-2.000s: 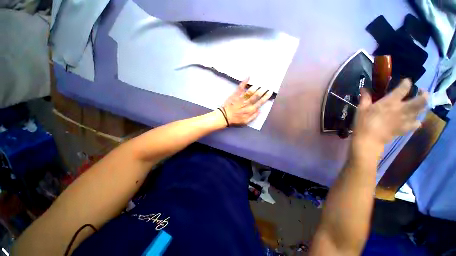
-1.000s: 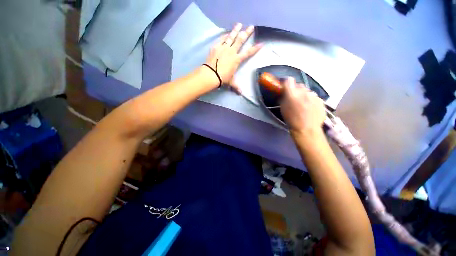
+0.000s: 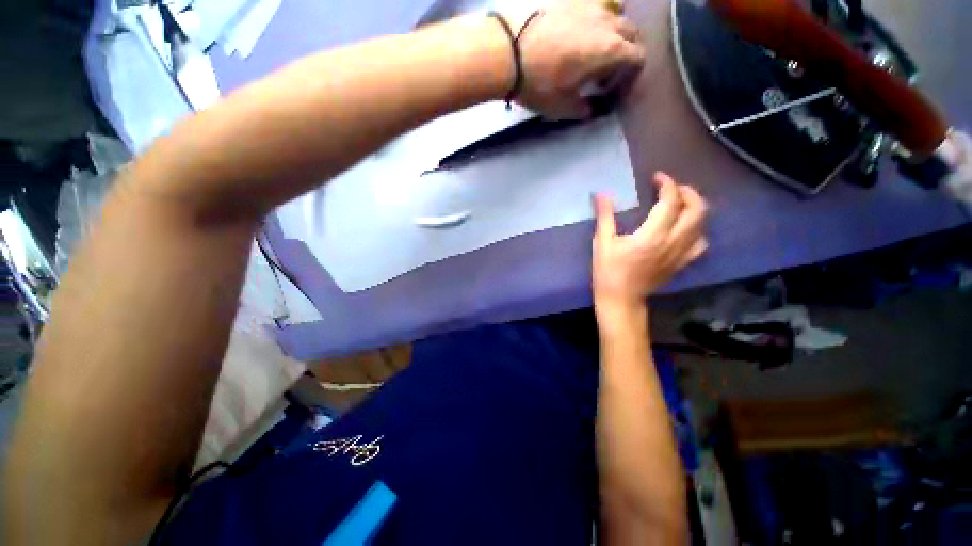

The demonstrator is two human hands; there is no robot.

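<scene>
A pale garment panel (image 3: 501, 208) lies on the table with a dark seam line across it and a small white curved mark near its front edge. My left hand (image 3: 581, 59) is curled at the panel's right end, its fingers closed on the dark seam; the fingertips are partly hidden. My right hand (image 3: 650, 240) is empty, fingers apart, with the thumb at the panel's front right corner. The steam iron (image 3: 783, 91) rests on the table at the upper right, its red-brown handle free of both hands.
The lavender table cloth (image 3: 735, 229) runs under everything. Pale cloth pieces (image 3: 139, 64) lie at the upper left. A pinkish wrapped hose (image 3: 959, 165) leaves the iron at the right edge. Scraps and boxes are on the floor beyond the table's front edge.
My right hand has let go of the iron, which now stands right of the panel. My left hand has moved from flat on the panel to its right end and curled. The view has shifted.
</scene>
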